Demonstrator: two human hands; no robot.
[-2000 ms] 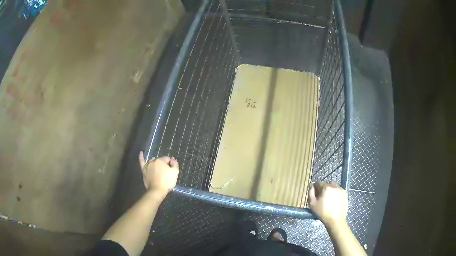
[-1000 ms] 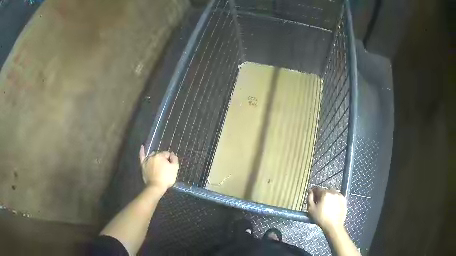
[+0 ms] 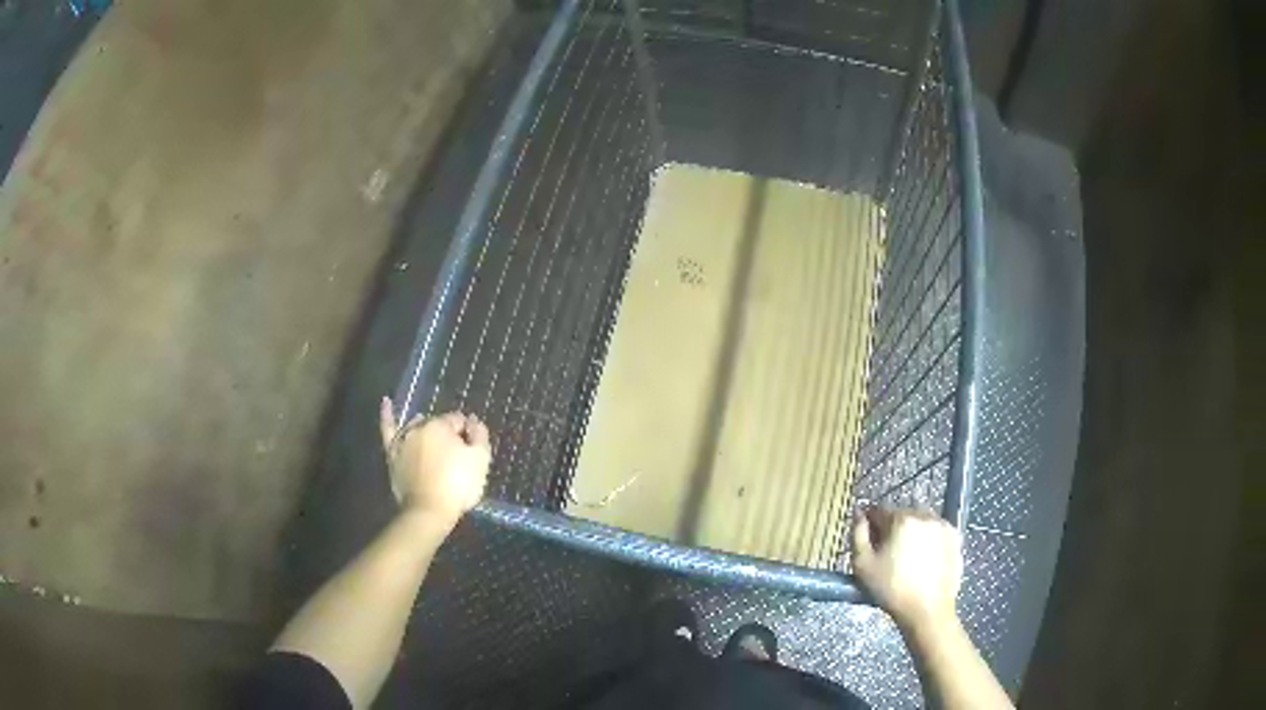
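Observation:
The wire-mesh trolley stands in front of me, its long sides running away from me. Its grey top rail (image 3: pixel 667 555) crosses at the near end. My left hand (image 3: pixel 440 466) is closed on the rail at the near left corner, with one finger along the side rail. My right hand (image 3: pixel 909 562) is closed on the rail at the near right corner. Both hands are bare. A flat yellowish cardboard sheet (image 3: pixel 736 375) lies on the trolley floor, with small dark marks and stripes of shadow across it.
A stained brown wall panel (image 3: pixel 208 305) is on the left, and a dim brown wall (image 3: pixel 1166 416) is on the right. Grey diamond-plate floor (image 3: pixel 1020 458) shows beside and below the trolley. My feet are below the near rail. Something blue shows at the top left corner.
The view has shifted slightly, moving the trolley a little in the picture. Both hands keep the same hold on the rail.

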